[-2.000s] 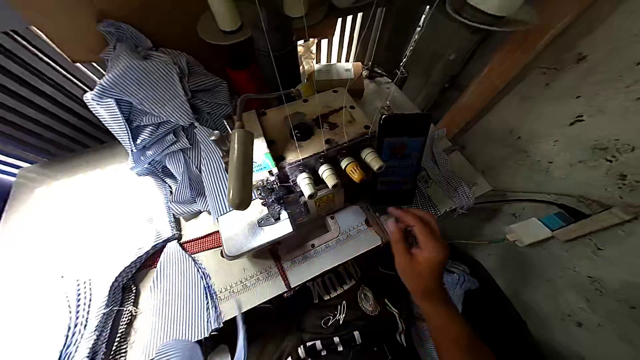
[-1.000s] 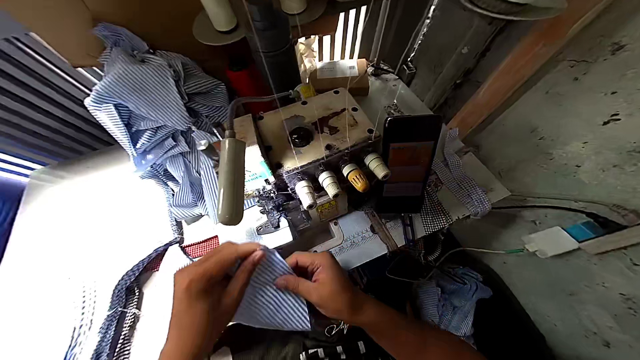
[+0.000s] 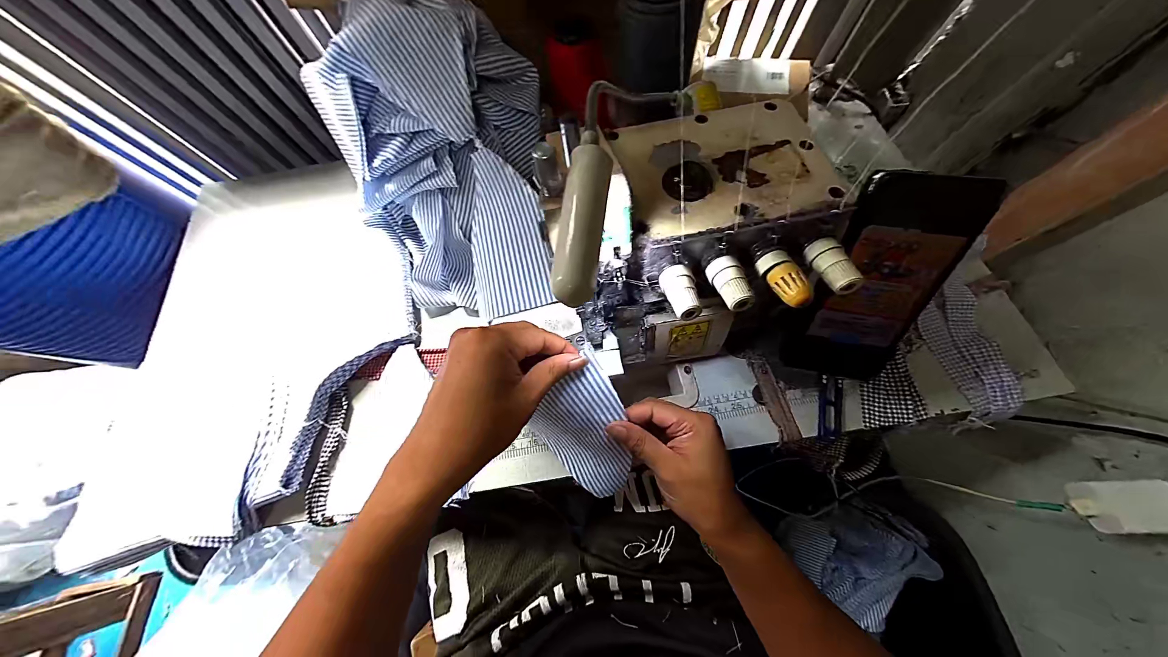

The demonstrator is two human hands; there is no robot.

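A small blue-and-white striped fabric piece (image 3: 584, 429) is stretched between my hands in front of an overlock sewing machine (image 3: 721, 173). My left hand (image 3: 511, 379) pinches its upper edge close to the machine's presser foot area. At its right edge, the thumb and fingers of my right hand (image 3: 675, 447) grip the cloth. White and yellow tension knobs (image 3: 789, 278) line the machine's front. Behind and left of the fabric piece, a larger heap of striped cloth (image 3: 411, 155) lies beside the machine.
A phone (image 3: 899, 274) stands upright right of the machine, near checked fabric strips (image 3: 967, 347). Stacked fabric pieces with dark checked edges (image 3: 319, 438) lie at left. A measuring tape (image 3: 730, 401) runs along the table's front edge. Threads hang over the machine. Striped cloth (image 3: 858, 566) rests low at right.
Two seconds ago only my right hand showed, apart from the cloth; one second ago both hands held the striped piece. Now they hold it lower relative to each other's fingertips, and the view has shifted.
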